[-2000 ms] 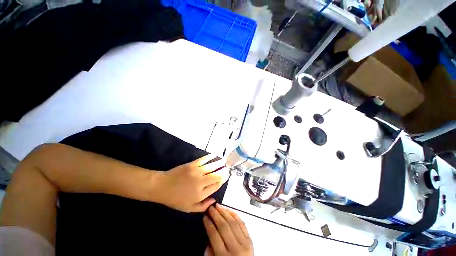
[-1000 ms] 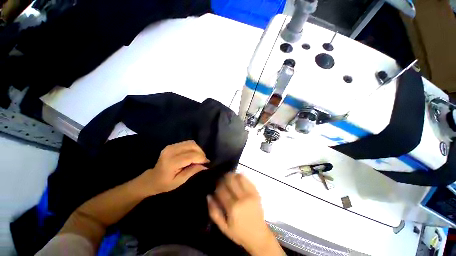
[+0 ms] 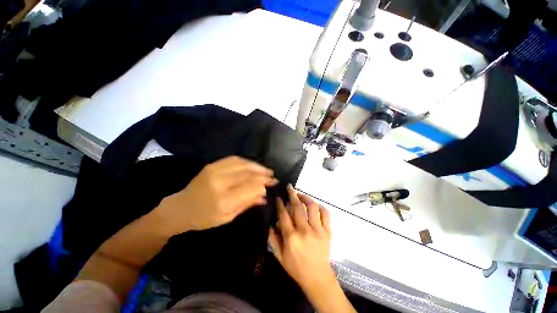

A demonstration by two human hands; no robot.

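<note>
A black garment piece [image 3: 201,131] lies on the white machine table and hangs over its front edge toward the lap. Its right edge is beside the needle area [image 3: 311,136] of the white sewing machine [image 3: 391,92]. My left hand [image 3: 229,191] is on the cloth with its fingertips bent together, seeming to pinch it. My right hand [image 3: 302,235] lies just right of it, fingertips at the cloth edge. The fingertips of both hands are close together; the exact hold is partly hidden in the dark cloth.
Open thread snips [image 3: 385,198] and a small brown tab [image 3: 425,236] lie on the table right of the needle. Black strips [image 3: 488,134] drape over the machine. A dark cloth heap [image 3: 116,36] is at the far left, a blue crate [image 3: 299,11] behind, a perforated metal post [image 3: 36,147] left.
My left hand has moved slightly up and right along the cloth. My right hand has moved a little right, its fingers now spread over the cloth edge. The view has shifted slightly.
</note>
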